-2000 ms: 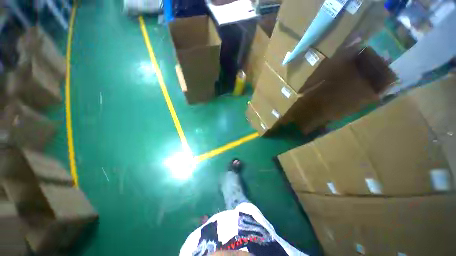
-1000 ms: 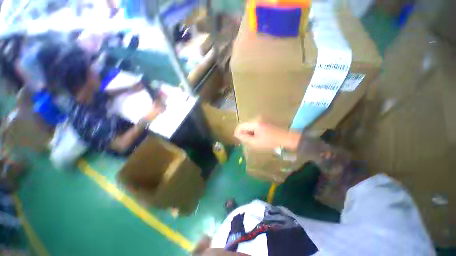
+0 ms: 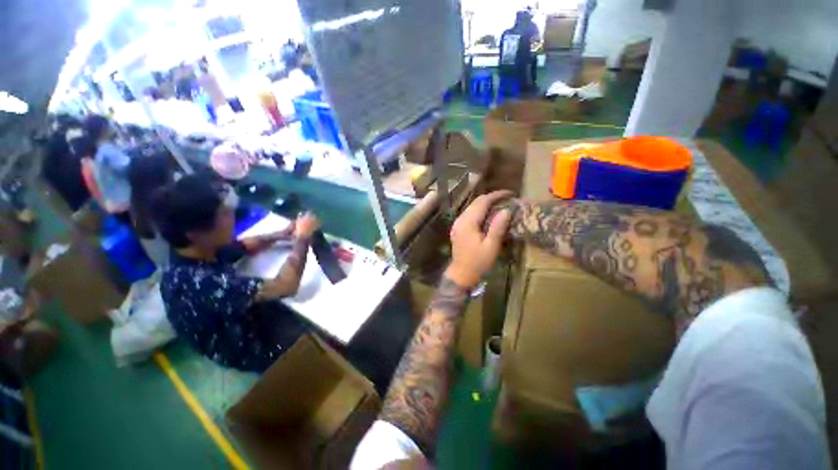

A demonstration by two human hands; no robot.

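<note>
My left hand (image 3: 478, 240) is raised at the left edge of a tall taped carton (image 3: 583, 321), fingers curled. My right arm reaches across the carton top, and my right hand (image 3: 502, 206) meets the left one, partly hidden behind it. Any small item between the fingers cannot be made out. An orange and dark blue object (image 3: 625, 174) lies on the carton top. A printed white label strip (image 3: 726, 197) runs down beside it, partly behind my right arm. A pale-blue strip end (image 3: 617, 402) hangs low on the carton.
A seated person (image 3: 216, 275) works at a white-topped table (image 3: 354, 298) on the left. An open carton (image 3: 299, 399) stands on the green floor below it. A metal post (image 3: 377, 202) and a brown tube (image 3: 411, 223) are at the bench end. A white pillar (image 3: 675, 83) stands behind.
The view has lifted towards the hall. My left hand has come up into view, and my right hand has moved to meet it at the carton's edge.
</note>
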